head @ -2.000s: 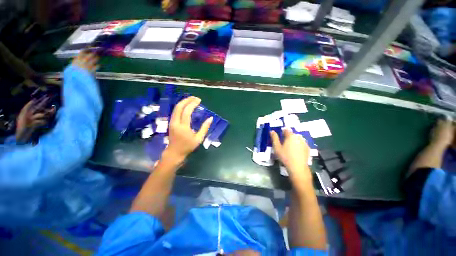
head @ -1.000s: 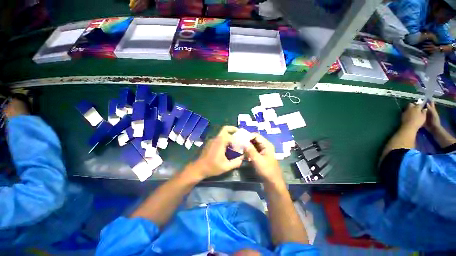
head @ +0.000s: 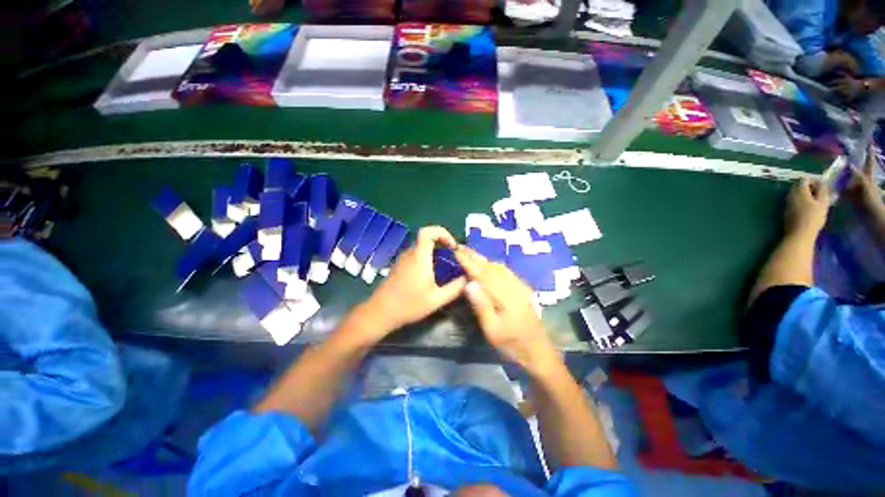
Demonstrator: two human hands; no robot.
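A small blue carton (head: 447,267) is between my two hands, above the green bench near its front edge; the fingers hide most of it. My left hand (head: 415,280) grips it from the left. My right hand (head: 497,299) is on it from the right, fingers bent over its top. Several blue cartons with white flaps (head: 291,233) lie in a pile to the left. Flat blue and white carton blanks (head: 529,254) lie just right of my hands, with white cards (head: 577,226) beside them. Black accessories (head: 609,306) lie right of the blanks.
A white loop (head: 572,182) lies above the cards. Beyond a raised rail (head: 388,152), open white box trays (head: 333,68) and colourful printed boxes (head: 443,68) stand on the conveyor. A grey post (head: 665,82) rises at right. Other workers' blue sleeves show at both sides.
My left hand left the carton pile and my right hand left the blanks; both met at the middle around a carton. Its white part, visible a second ago, is now hidden.
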